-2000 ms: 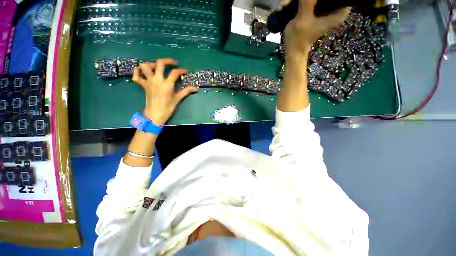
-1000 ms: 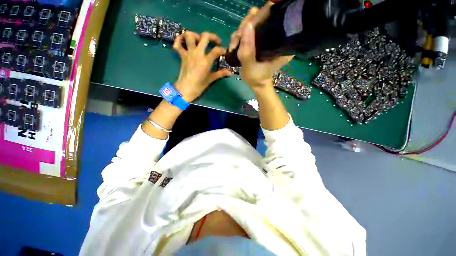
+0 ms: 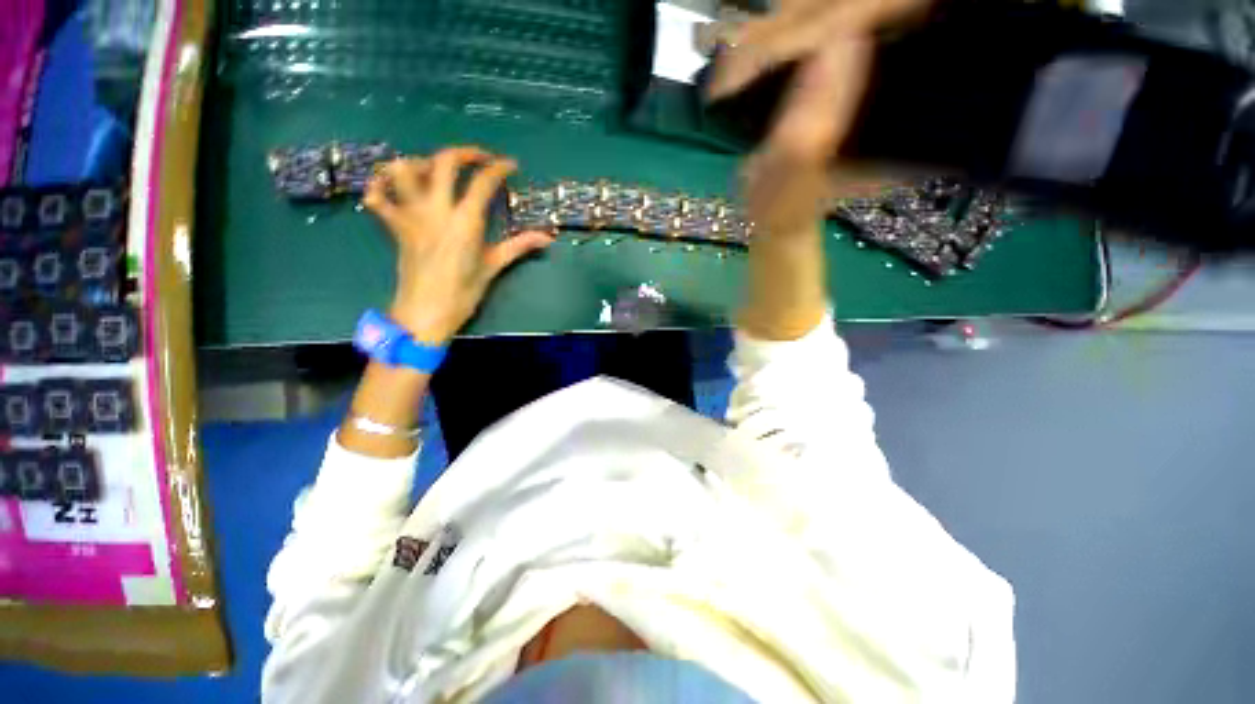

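Observation:
A row of joined modules (image 3: 633,211) lies on the green mat (image 3: 303,275), with a short group of modules (image 3: 330,168) at its left end. My left hand (image 3: 443,241) rests on the row between the two parts, thumb and fingers spread; whether it pinches a module is hidden. My right hand (image 3: 812,83) is blurred at the top and grips the thick black electric screwdriver (image 3: 950,103), which lies tilted towards the right. Its tip is not clear and lies near the white and dark box (image 3: 677,55).
A pile of modules (image 3: 943,227) lies at right, partly behind the screwdriver. Clear ridged trays (image 3: 427,62) are at the back. Square circuit boards (image 3: 62,334) lie on printed cardboard (image 3: 83,564) at left. A pale crumpled scrap (image 3: 636,305) is at the front edge.
A second ago the screwdriver was over the row beside my left hand; now my right hand holds it farther back, by the box. The camera view has shifted too. My left hand stays at the row.

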